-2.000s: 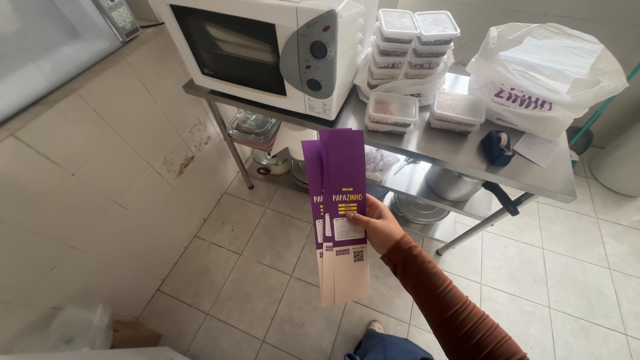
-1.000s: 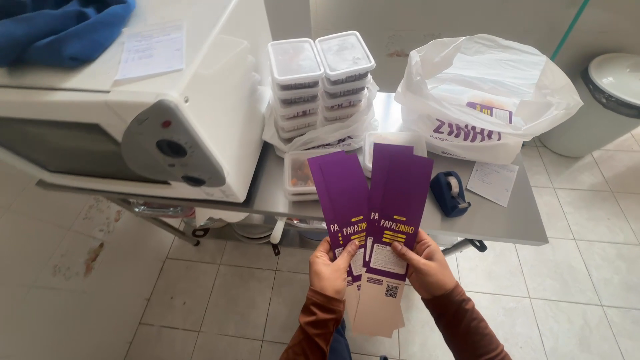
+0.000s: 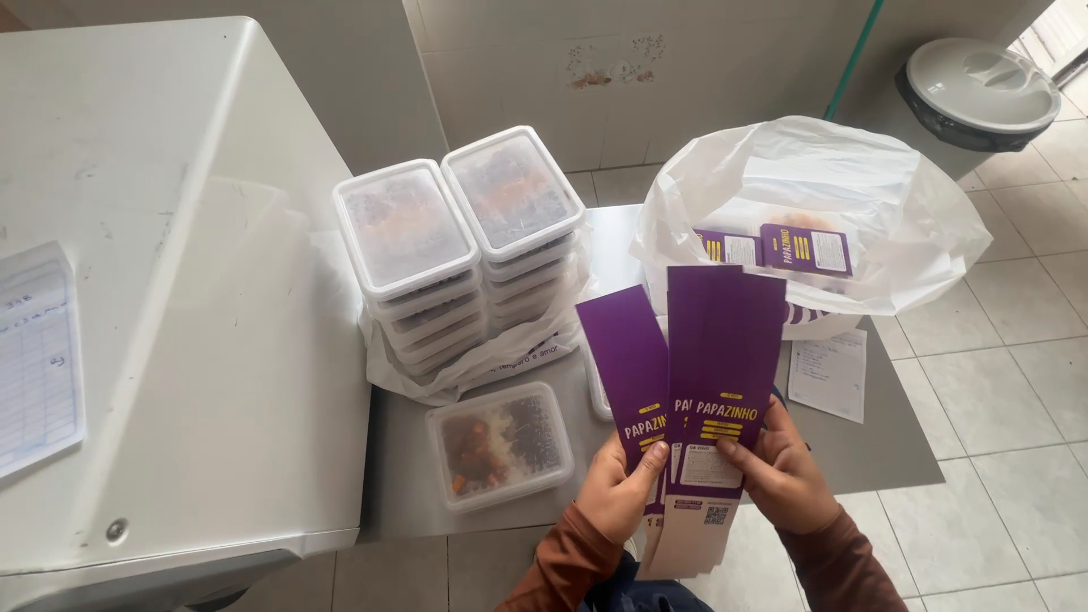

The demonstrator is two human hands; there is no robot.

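My left hand (image 3: 619, 486) grips purple printed cardboard sleeves (image 3: 625, 357), its thumb across their front. Further sleeves (image 3: 727, 340), fanned and overlapping, are pinched in my right hand (image 3: 784, 469). Both hands are side by side over the front of the steel table. Behind and to their left stand two stacks of lidded plastic food containers (image 3: 406, 229), partly wrapped in a white bag. One container of food (image 3: 500, 446) lies alone, left of my left hand; another is mostly hidden behind the sleeves. An open white plastic bag (image 3: 722, 170) holds containers with purple sleeves (image 3: 806, 249).
A white microwave oven (image 3: 212, 340) fills the left side, with a written sheet (image 3: 34, 357) on top. A handwritten note (image 3: 829, 374) lies on the steel table (image 3: 892, 442) at right. Beyond are a lidded bin (image 3: 977, 85) and a green pole (image 3: 854, 59).
Two seconds ago only my right hand showed, holding the sleeves; my left hand has since come onto them. The sleeves are now fanned between both hands. The view has moved closer over the table.
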